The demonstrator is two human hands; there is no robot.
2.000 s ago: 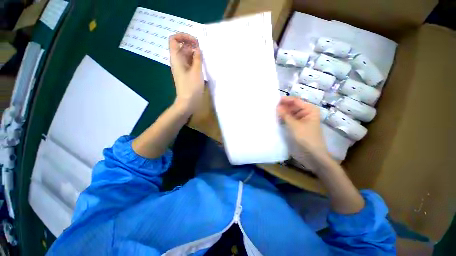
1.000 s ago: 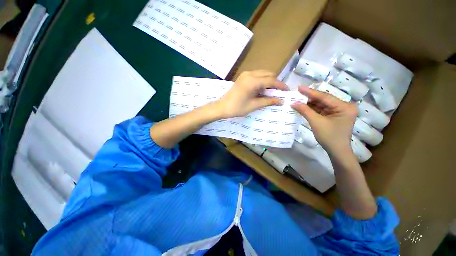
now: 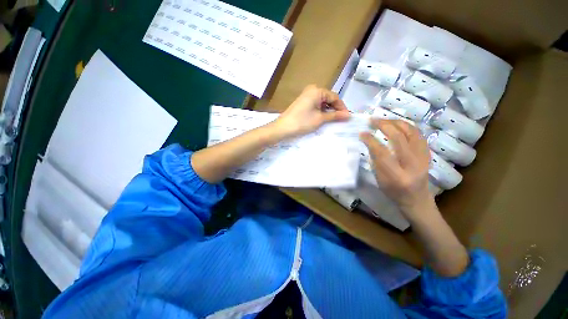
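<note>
A white label sheet [image 3: 293, 156] with rows of small print lies in front of me, partly over the near-left edge of the brown carton [image 3: 498, 205]. My left hand [image 3: 314, 112] pinches its upper edge between thumb and fingers. My right hand [image 3: 398, 152] is blurred at the sheet's right end, fingers bent; whether it holds the sheet or a label is unclear. White cylindrical units [image 3: 458, 124] lie in rows in the carton on a white layer pad [image 3: 405, 37]. My right hand covers some of them.
A second label sheet [image 3: 218, 43] lies on the green bench [image 3: 156, 81], upper left. Large plain white sheets [image 3: 93, 149] lie on the left of the bench. Wrapped white items [image 3: 18, 93] run along the far left edge. A carton flap stands at the right.
The sheet held up blank side showing two seconds ago is turned to its printed side and lowered. Since one second ago, my right hand has shifted slightly down and blurred; my left hand stays on the sheet.
</note>
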